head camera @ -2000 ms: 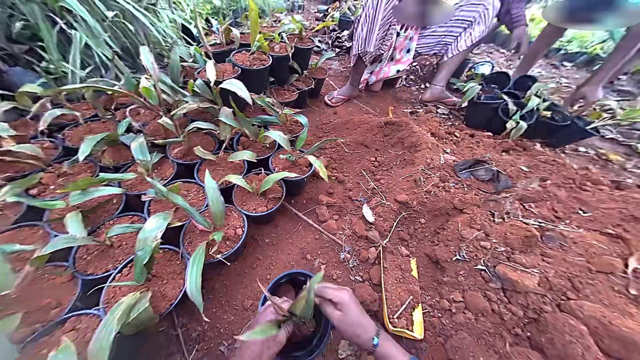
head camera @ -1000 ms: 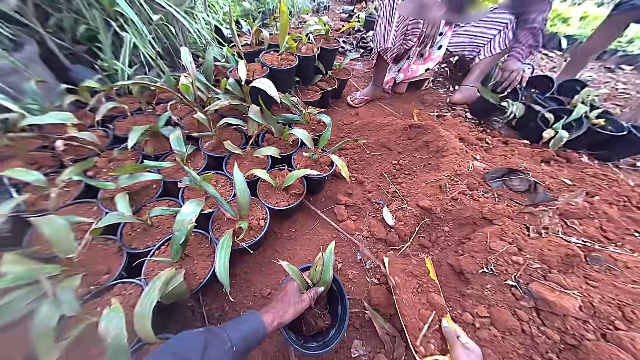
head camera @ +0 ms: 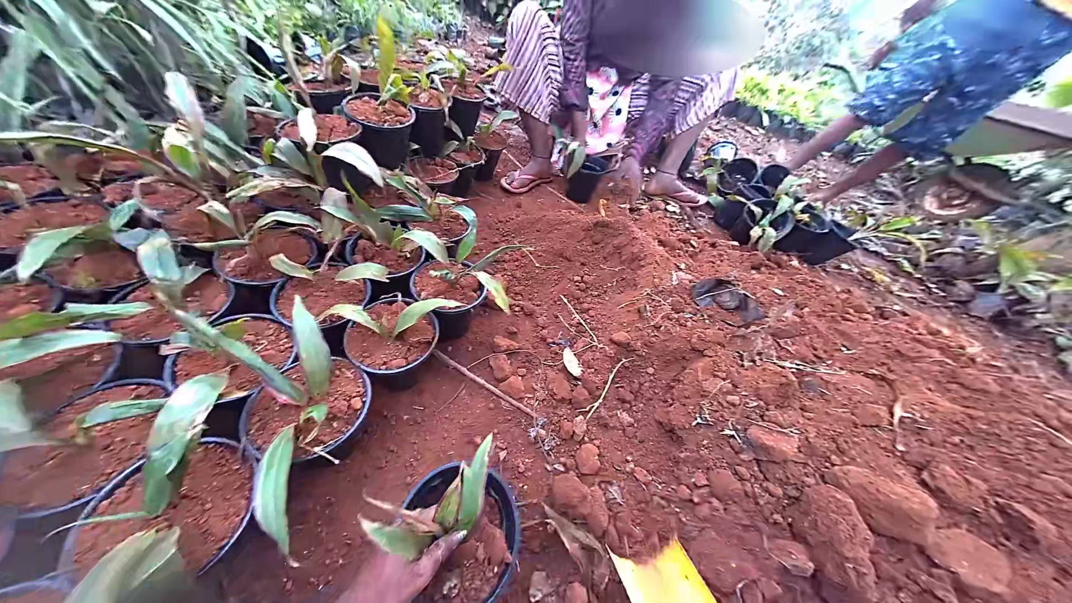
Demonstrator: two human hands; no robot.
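Observation:
My left hand grips the base of a small leafy seedling inside a black plastic pot at the bottom centre. Reddish soil lies in the pot around the plant. A yellow piece of sheet material shows at the bottom edge, right of the pot. My right hand is out of view.
Many potted seedlings stand packed on the left. Loose red soil with clods spreads to the right. A crouching person's hand is beside a black pot; another person reaches toward grouped pots at upper right.
Two seconds ago both my hands were at the pot; one second ago my right hand was at the yellow piece, and now it is out of view. Soil now shows around the seedling in the pot.

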